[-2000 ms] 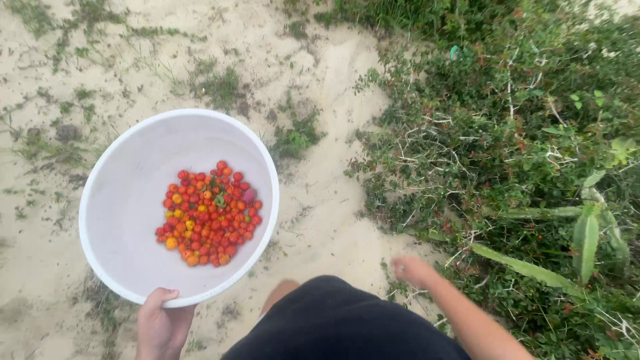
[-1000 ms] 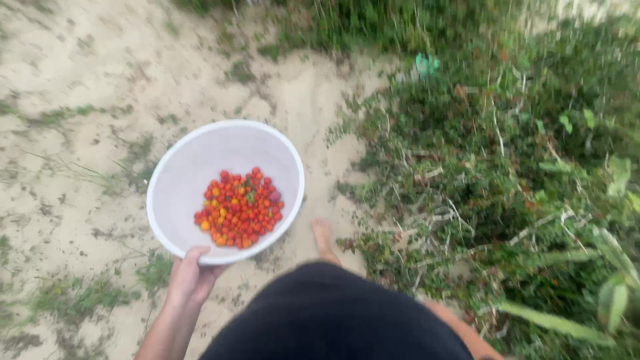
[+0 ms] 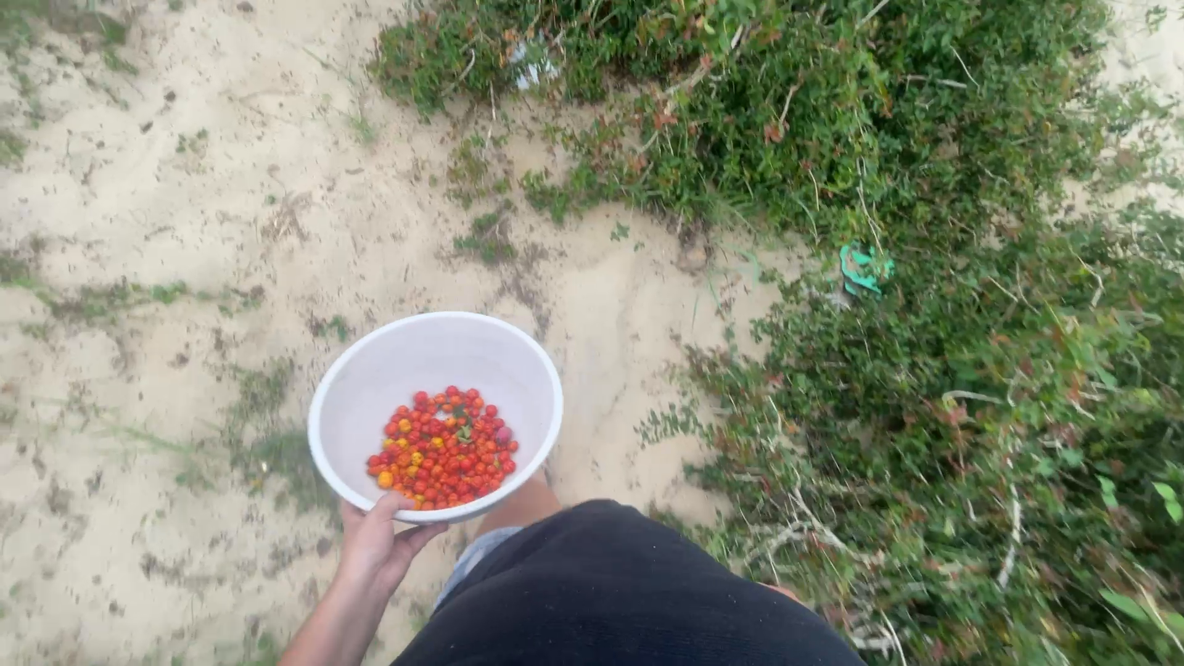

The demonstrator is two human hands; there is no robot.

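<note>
My left hand (image 3: 381, 541) grips the near rim of a white plastic bowl (image 3: 344, 407), thumb over the rim and fingers beneath. Inside, gathered toward the near side of the bottom, lies a heap of small round red and orange fruits (image 3: 444, 458), with a few yellow ones, one purplish-pink one at the right and a bit of green leaf on top. The bowl is held out over sand, left of my dark shirt (image 3: 610, 592). My right hand is out of sight; only a sliver of skin shows at the shirt's right edge.
Dense low shrubs (image 3: 879, 388) with bare twigs spread along the right and the top. A turquoise scrap (image 3: 865, 270) lies at their edge, and a pale scrap (image 3: 532, 65) is among the leaves at the top. Pale sand (image 3: 601, 324) with sparse weeds runs ahead and left.
The view has shifted forward along the sand. My left hand still holds the bowl. My right hand, seen near the shrubs two seconds ago, has gone out of view.
</note>
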